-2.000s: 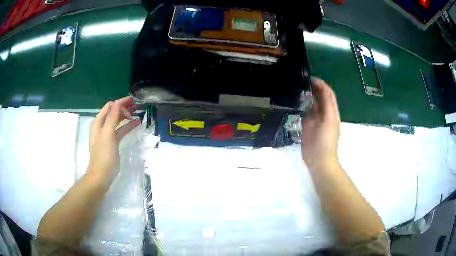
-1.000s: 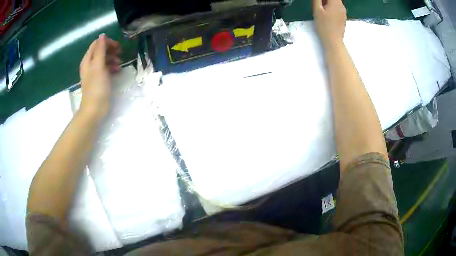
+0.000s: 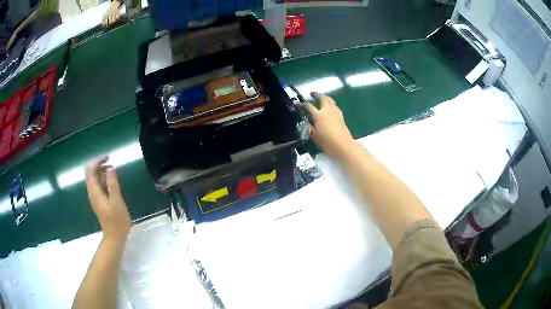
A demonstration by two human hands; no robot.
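Note:
A phone frame (image 3: pixel 188 104) with a blue patch at its left end lies on the orange-brown press fixture (image 3: pixel 232 108), on the machine's black tray (image 3: pixel 211 145). My left hand (image 3: pixel 106 193) is raised over the belt, left of the machine, fingers apart and empty, slightly blurred. My right hand (image 3: pixel 323 121) is at the machine's right side, fingers spread, beside another phone frame (image 3: pixel 293 95) on the belt against the machine. Whether its fingertips touch that frame cannot be told.
Green conveyor belt (image 3: pixel 362 102) runs behind, with frames at far left (image 3: pixel 19 196) and right (image 3: pixel 396 72). Red parts tray (image 3: pixel 24 114) is at upper left. The red stop button (image 3: pixel 247 188) is on the front panel. White bench cover (image 3: pixel 290 253) lies in front. Another person's hand (image 3: pixel 112 13) shows at top left.
The view has tilted up, so the fixture and its frame show again. My left hand remains off the machine's left side. My right hand has moved in close to the machine's right side.

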